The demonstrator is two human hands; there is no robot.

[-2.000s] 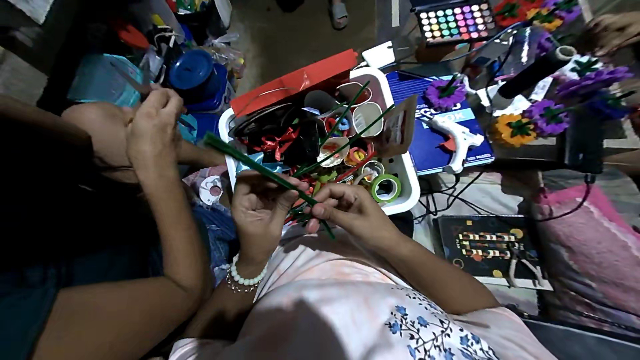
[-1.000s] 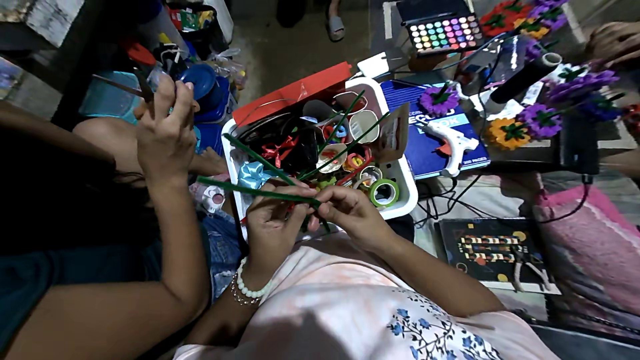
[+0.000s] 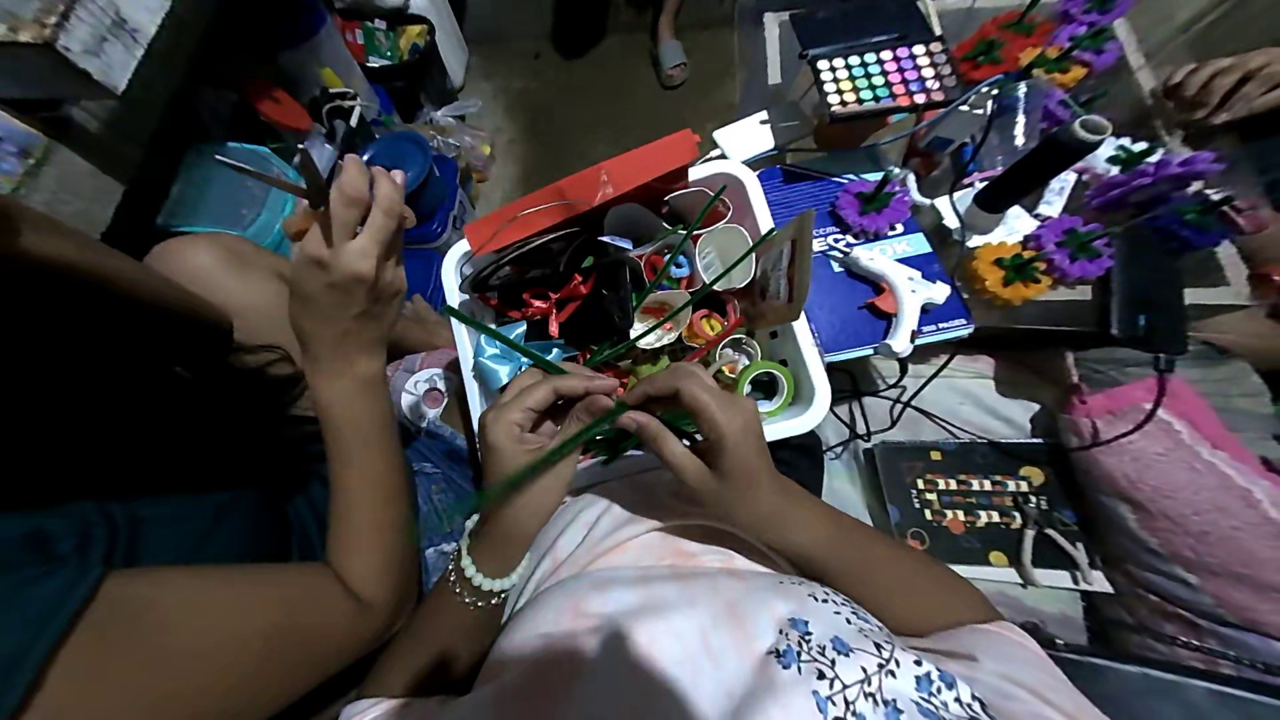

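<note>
My left hand (image 3: 540, 430) and my right hand (image 3: 700, 430) meet over the near edge of a white plastic basket (image 3: 815, 385), both pinching green pipe cleaners (image 3: 540, 460). One long green stem slants down-left across my left hand, another points up-left past its fingers. More green stems (image 3: 690, 290) rise up-right over the basket. Inside it are red ribbon (image 3: 555, 305), a light-blue ribbon bow (image 3: 505, 355), paper cups (image 3: 725, 257) and a roll of green tape (image 3: 766, 387). My fingertips hide where the stems meet.
At left, another person's hand (image 3: 350, 250) holds scissors (image 3: 265, 178). Right of the basket are a white glue gun (image 3: 905, 295) on a blue record book (image 3: 835, 335), fuzzy flowers (image 3: 1070, 250), a colour palette (image 3: 885, 77), black cables (image 3: 880, 405) and pliers (image 3: 1045, 540) on a black board (image 3: 960, 460).
Between my fingers, the green stems have turned; one now slants down-left over my left hand instead of pointing up-left. The other person's hand with the scissors has shifted too.
</note>
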